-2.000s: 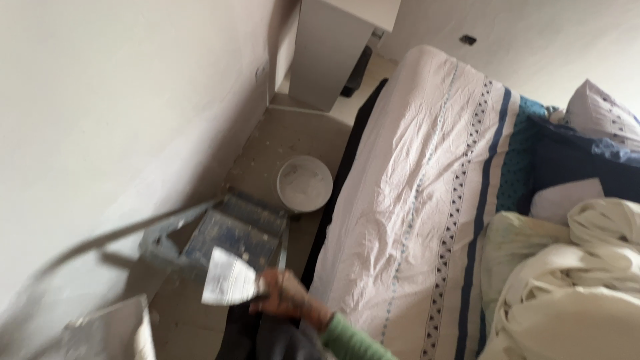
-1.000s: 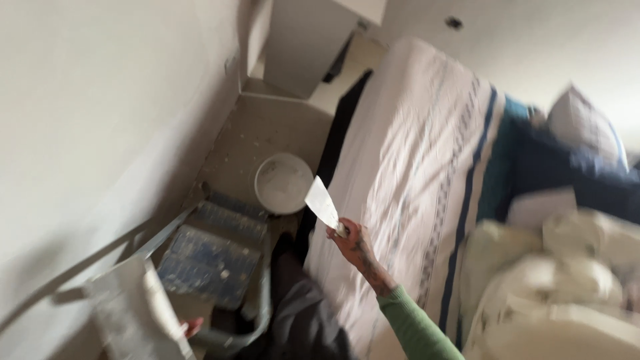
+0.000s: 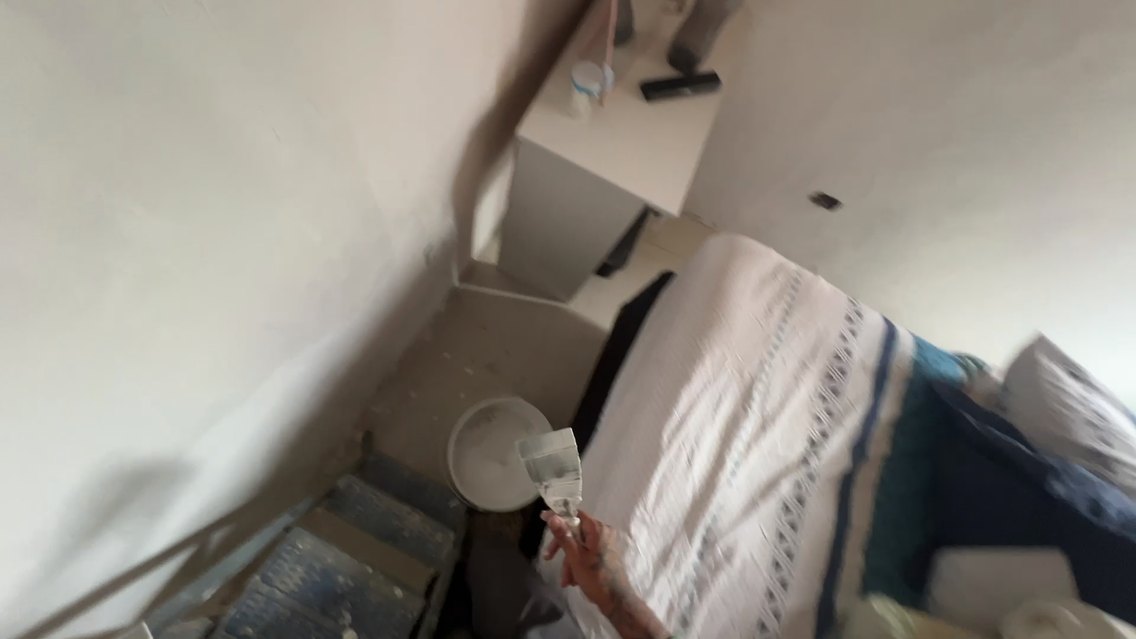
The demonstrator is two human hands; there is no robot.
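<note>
My right hand (image 3: 587, 555) grips the handle of a putty knife (image 3: 552, 463), its wide blade smeared with pale compound and pointing up. Behind the blade, in the head view, stands a round white bucket (image 3: 484, 457) on the floor, holding whitish material. Below the bucket is a blue, paint-spattered stepladder (image 3: 328, 581). My left hand is out of view; only a small pale corner shows at the bottom left edge.
A bed with a striped, patterned cover (image 3: 710, 426) lies to the right, with pillows (image 3: 1069, 413) beyond. A white desk (image 3: 635, 133) bears a cup (image 3: 586, 84) and a black object (image 3: 681, 86). The pale wall (image 3: 222, 222) rises at left, and a dark wall socket opening (image 3: 825, 201) shows at right.
The view has tilted up, bringing the desk top into sight. My left hand and most of the pale flat board beside it have left the view. My right hand still holds the putty knife, now turned differently.
</note>
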